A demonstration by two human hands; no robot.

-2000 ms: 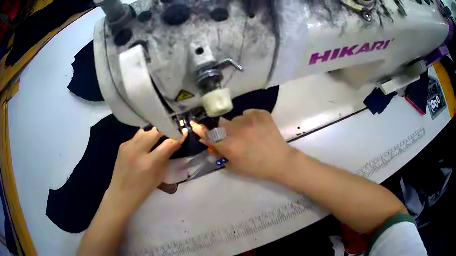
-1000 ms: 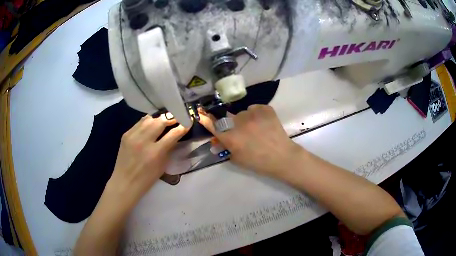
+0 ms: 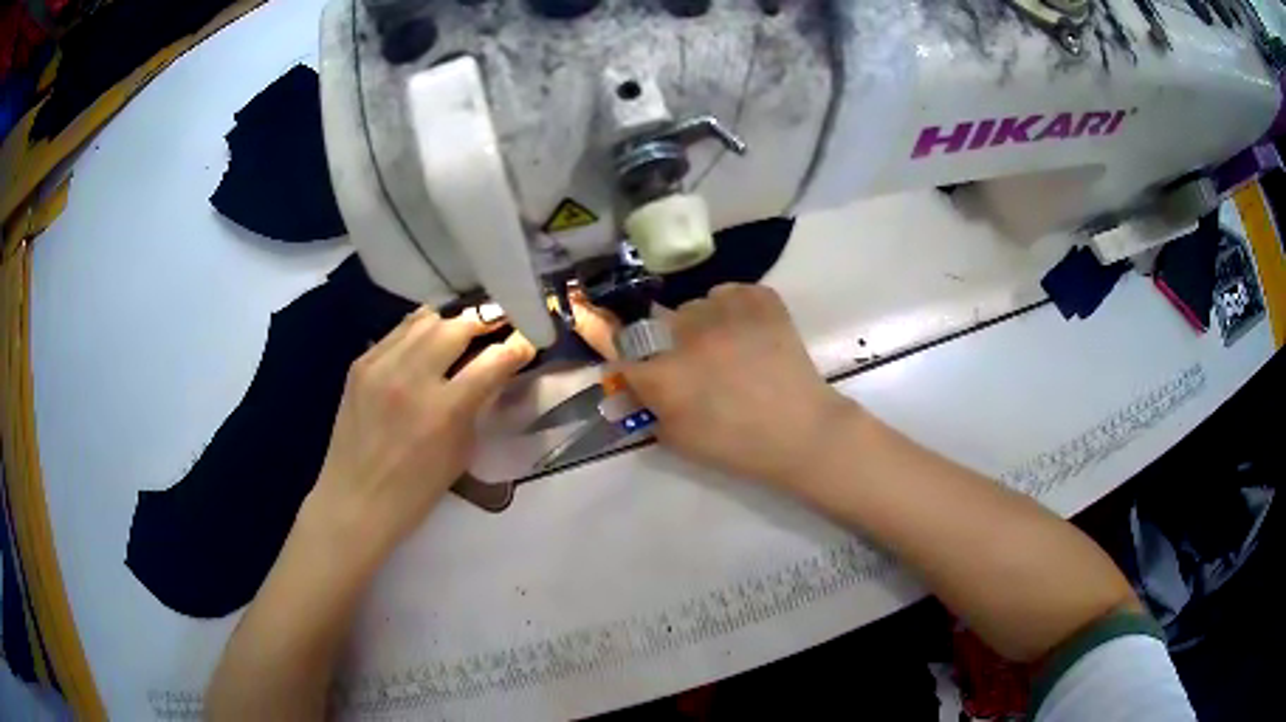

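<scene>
A dark curved cut piece (image 3: 233,451) lies from the table's left under the needle area, and dark cloth (image 3: 748,258) shows right of it. My left hand (image 3: 423,402) presses on the cloth left of the needle, fingertips by the white guard (image 3: 480,184). My right hand (image 3: 741,374) is at the right of the needle, its index fingertip close to the presser foot. It holds thread snips (image 3: 571,423), silver blades pointing left, with orange and blue at the handle. The label and the needle point cannot be made out between the fingertips.
The HIKARI machine head (image 3: 705,99) hangs over the work. Another dark piece (image 3: 282,162) lies at the back left. Small dark labels (image 3: 1083,281) lie under the arm at right. A printed ruler scale (image 3: 635,621) runs along the table front. Yellow tape (image 3: 31,466) edges the table.
The view has shifted, so the machine sits further up and right. The cloth has moved slightly at the needle with both hands. The snips stay in my right hand, blades showing more clearly.
</scene>
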